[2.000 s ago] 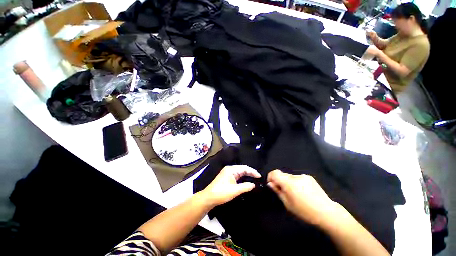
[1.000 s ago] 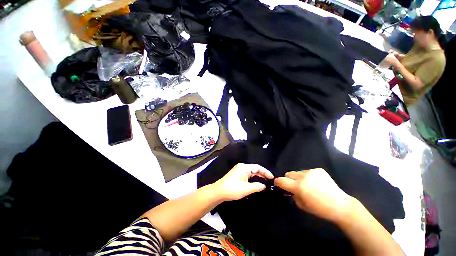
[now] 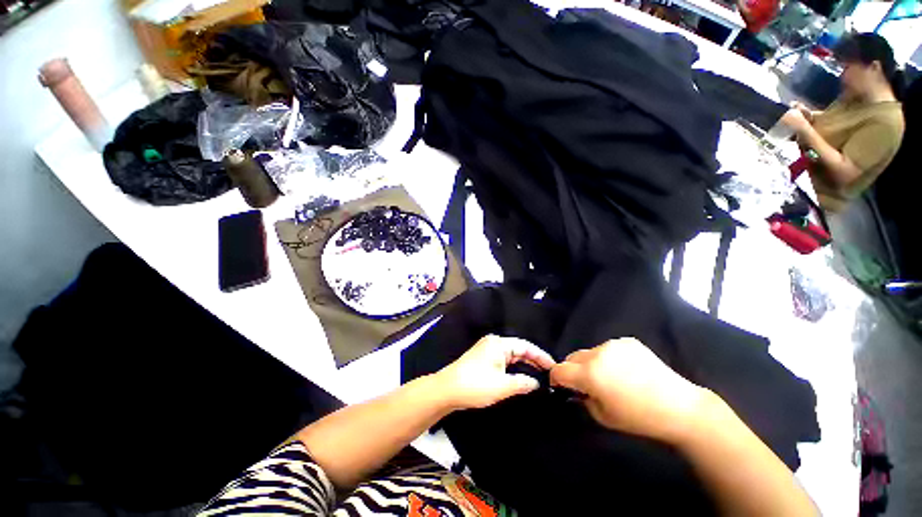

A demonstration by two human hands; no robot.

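A black garment (image 3: 698, 374) lies over the white table's front part, under both hands. My left hand (image 3: 493, 372) pinches a small raised fold of the black cloth between thumb and fingers. My right hand (image 3: 617, 379) touches the same spot from the right, its fingertips closed together beside the left fingertips. Whatever small thing is between the right fingertips is too small and dark to tell. The fastener plate (image 3: 379, 281) is left of the hands, with black pieces heaped at its far side and smaller bits nearer.
The plate sits on an olive-brown cloth mat (image 3: 349, 338). A phone (image 3: 243, 250), a brown-olive cylinder (image 3: 252, 180) and plastic bags (image 3: 162, 151) lie at the left. A garment pile (image 3: 576, 121) spreads beyond the hands. Another person (image 3: 859, 131) works at the far right.
Since the first frame the view has shifted slightly. Both hands remain together at the cloth; the fingertips are now closer together, and the right hand's back is turned up more.
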